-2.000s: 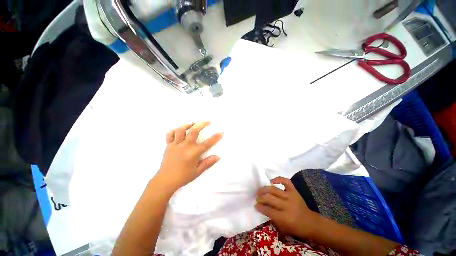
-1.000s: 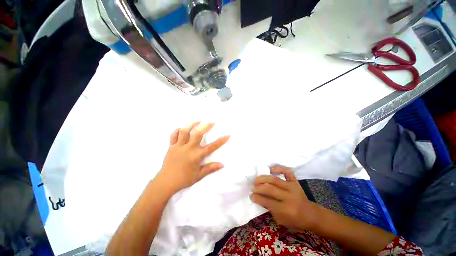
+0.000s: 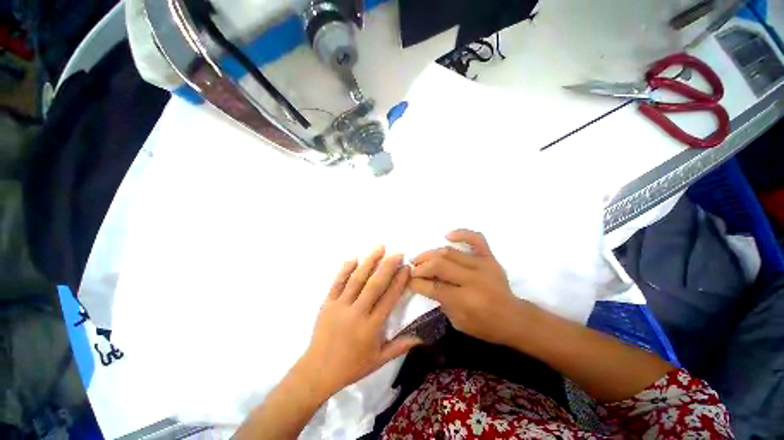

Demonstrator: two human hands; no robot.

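Note:
A large white fabric piece (image 3: 258,258) lies over the table, under the needle area and down to the lap. The sewing machine's presser foot and needle area (image 3: 357,137) sits above its far part. My left hand (image 3: 365,318) lies flat on the cloth near the front edge, fingers pointing forward. My right hand (image 3: 464,279) is beside it, fingertips bent and pinching the cloth near my left fingertips. The overexposed cloth hides its edges and any seam. A small blue part (image 3: 396,113) is beside the needle area.
Red-handled scissors (image 3: 688,101) lie right of the machine, near a thin dark rod (image 3: 586,125). A ruler strip (image 3: 688,172) runs along the table edge. Black fabric (image 3: 90,163) is at left, more black cloth (image 3: 464,19) behind. Grey garments (image 3: 688,253) and a blue crate (image 3: 636,322) are at right.
My left hand has moved right and nearer to me. My right hand has moved forward, and both hands are now close together. The near cloth edge has shifted, showing dark clothing at the lap.

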